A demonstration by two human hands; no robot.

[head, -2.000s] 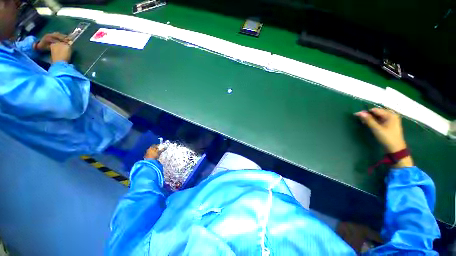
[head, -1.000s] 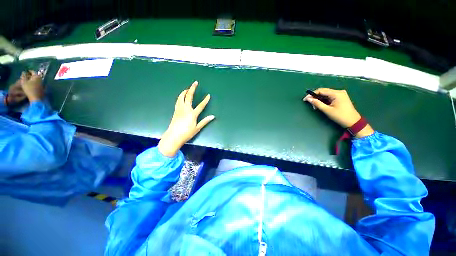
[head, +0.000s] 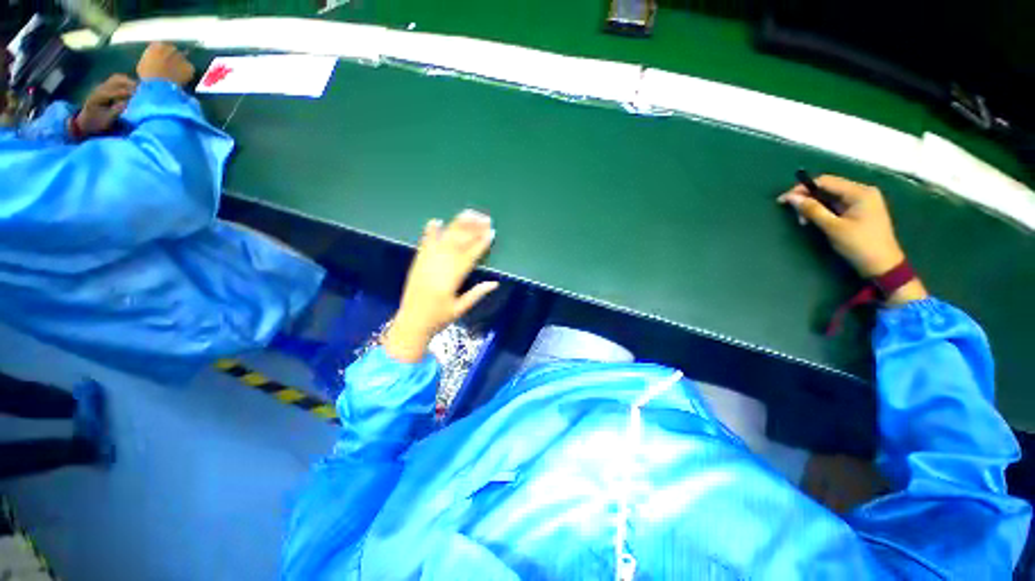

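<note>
My left hand (head: 443, 275) is over the front edge of the green mat (head: 613, 193), thumb apart and fingers closer together. A whitish patch shows at its fingertips; I cannot tell if it is a small piece or glare. My right hand (head: 853, 222) is over the right part of the mat, closed on a slim black tool (head: 807, 182). Its other end is hidden by the fingers. A dark red band (head: 891, 280) is on the right wrist. No phone lies between my hands.
A white padded rail (head: 522, 75) borders the mat, with a phone unit (head: 630, 15) on the belt beyond. A white sheet with a red mark (head: 278, 76) lies at left, beside another person in blue (head: 125, 250). A blue-edged bin of whitish scraps (head: 460, 361) is below the bench edge.
My left hand has come up from the scrap bin to over the mat, then drawn back to its front edge, its fingers less spread. The right hand still holds the tool. The view has shifted.
</note>
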